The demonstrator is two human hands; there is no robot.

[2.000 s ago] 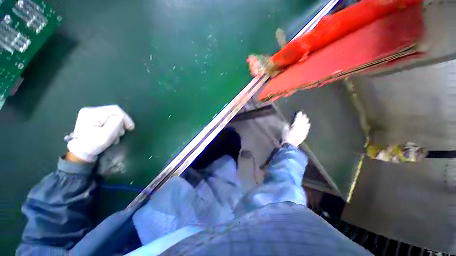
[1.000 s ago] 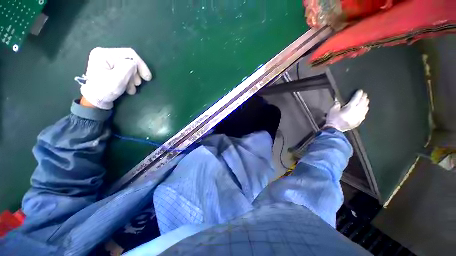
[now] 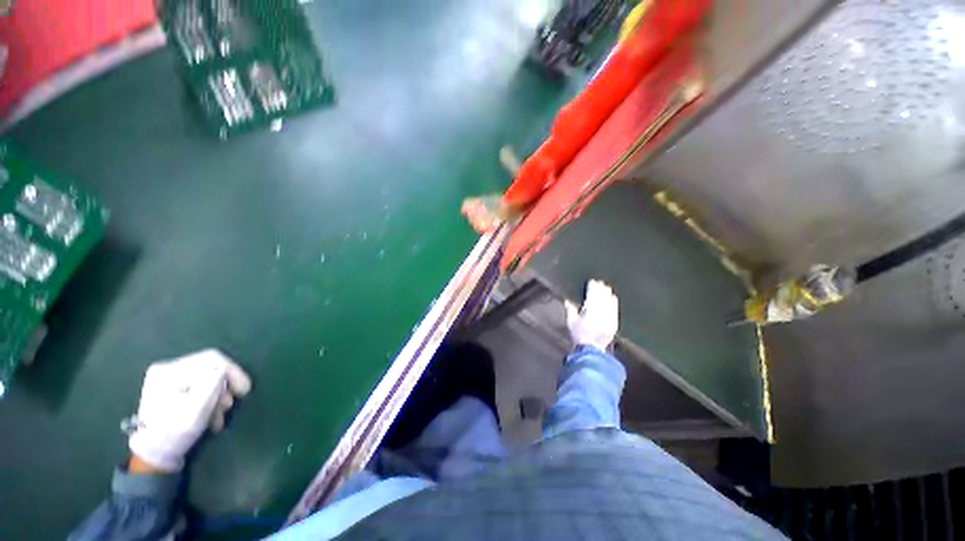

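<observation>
My left hand (image 3: pixel 185 409), in a white knit glove, rests loosely curled on the dark green conveyor belt (image 3: pixel 317 317); nothing shows in it. My right hand (image 3: pixel 595 316), also gloved, rests at the edge of a grey panel beyond the side rail, thumb apart, with nothing visible in it. A green circuit board (image 3: pixel 42 248) lies at the left picture edge, above my left hand and apart from it. Another green board (image 3: pixel 246 63) lies farther up, solder strips showing. Neither hand touches a board.
The scuffed aluminium rail (image 3: pixel 407 370) runs between my hands. A red-wrapped guide bar (image 3: pixel 614 106) stands at its far end. A red mat (image 3: pixel 79 42) is at upper left, a dark component-covered board (image 3: pixel 577 37) at top. A taped pipe end (image 3: pixel 799 296) juts from the perforated metal housing (image 3: pixel 847 137).
The view has shifted, bringing more boards and the red mat into sight. My left hand appears lower in the picture, still curled on the belt. My right hand remains at the panel edge.
</observation>
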